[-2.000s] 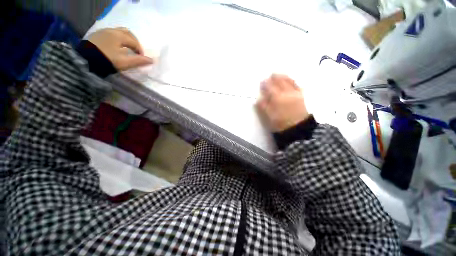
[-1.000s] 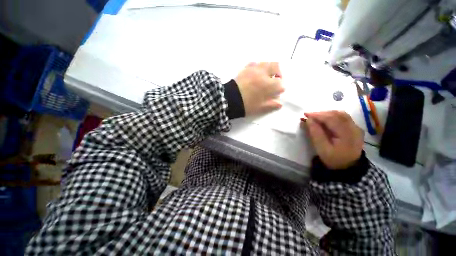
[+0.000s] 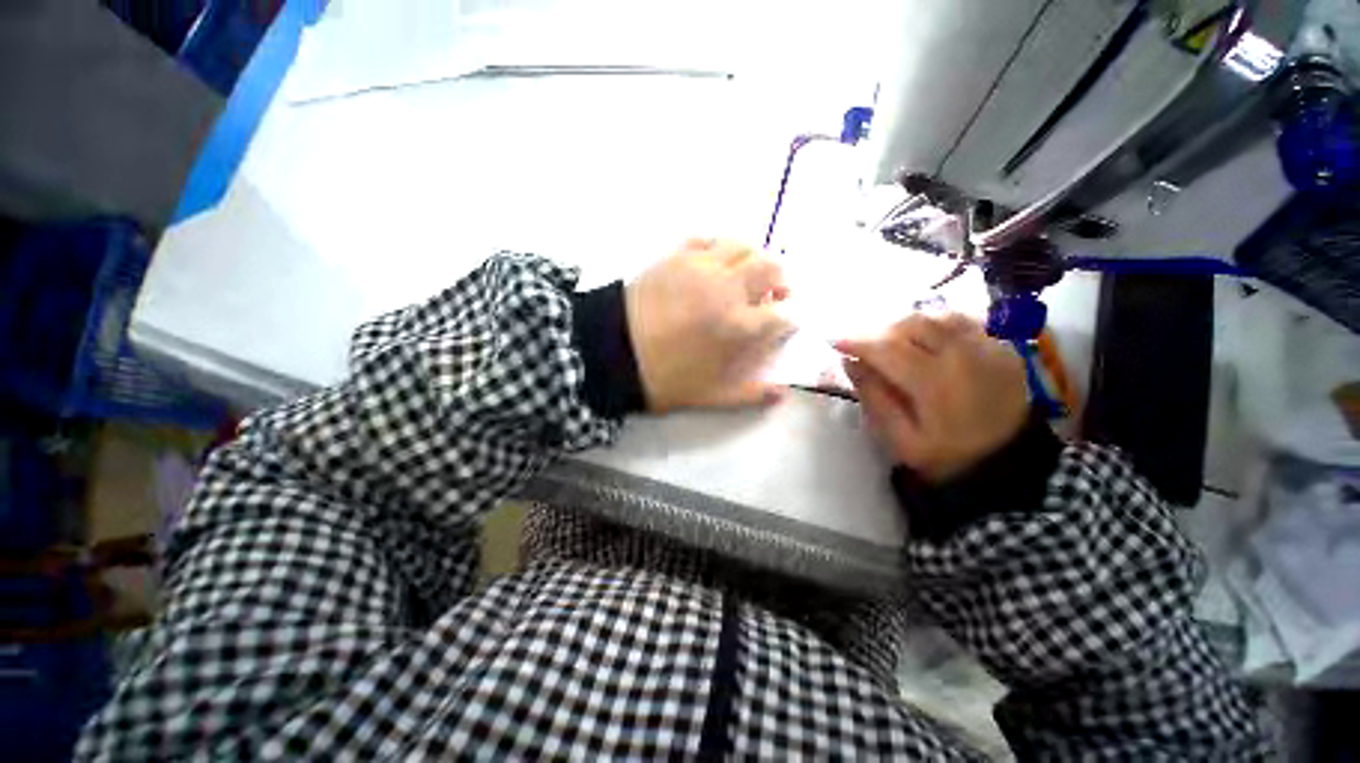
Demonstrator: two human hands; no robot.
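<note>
A small white fabric piece (image 3: 810,362) lies between my hands on the white table, hard to tell from the tabletop in the glare. My left hand (image 3: 707,328) holds its left side, fingers curled. My right hand (image 3: 943,391) pinches its right side with thumb and finger. Both hands are just in front of the needle area of the white sewing machine (image 3: 1029,105). The needle and presser foot are washed out by the lamp.
A black phone (image 3: 1153,385) lies right of my right hand, with orange-handled snips (image 3: 1056,373) beside it. A thin bent guide (image 3: 779,187) stands left of the machine head. White crumpled fabric (image 3: 1313,522) is at the right. Blue crates (image 3: 112,321) are at the left.
My hands have moved closer together and nearer the needle with the white piece. The view has shifted, so the machine head appears larger. Earlier my hands were far apart on the table.
</note>
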